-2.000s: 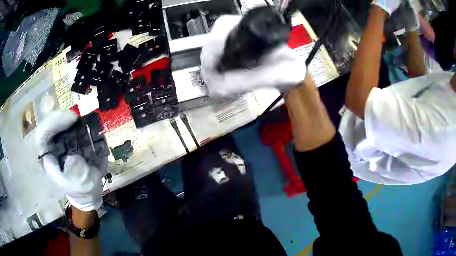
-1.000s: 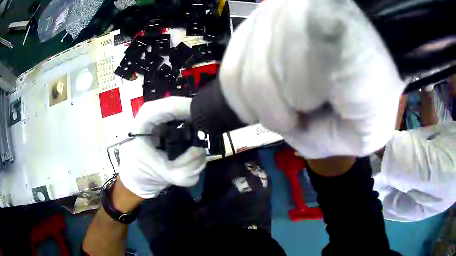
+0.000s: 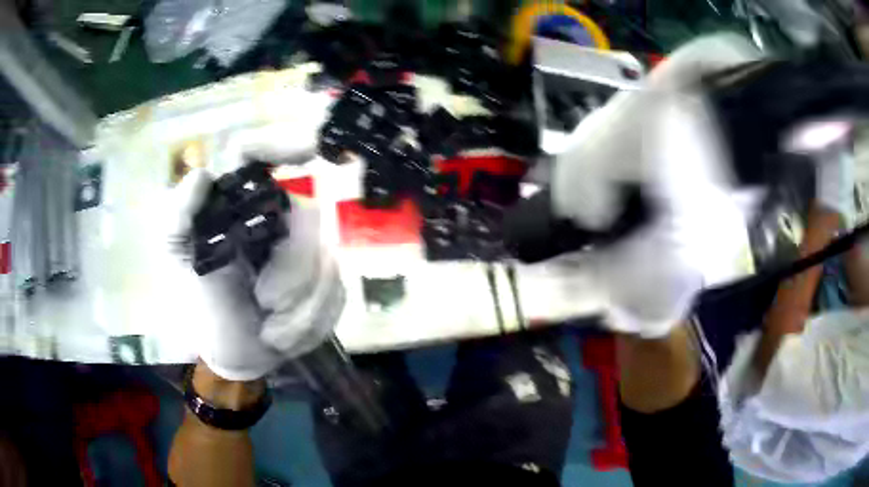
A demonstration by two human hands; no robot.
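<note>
My left hand, in a white glove, is shut on black plastic housings over the left part of the bench. A blurred slim strip extends below that hand past the bench edge; whether it is held is unclear. My right hand, gloved and blurred, is shut on the black electric screwdriver, whose end points left. More black housings lie heaped mid-bench between my hands.
Grey aluminium profiles lie at the left. The metal screw feeder and yellow tape roll are behind the heap. A clear plastic bag lies at the back. A person in white is at right. A red stool stands below.
My left hand has moved left, away from the screwdriver, with housings in it. My right hand has moved back from close to the camera, still holding the screwdriver. The view has shifted.
</note>
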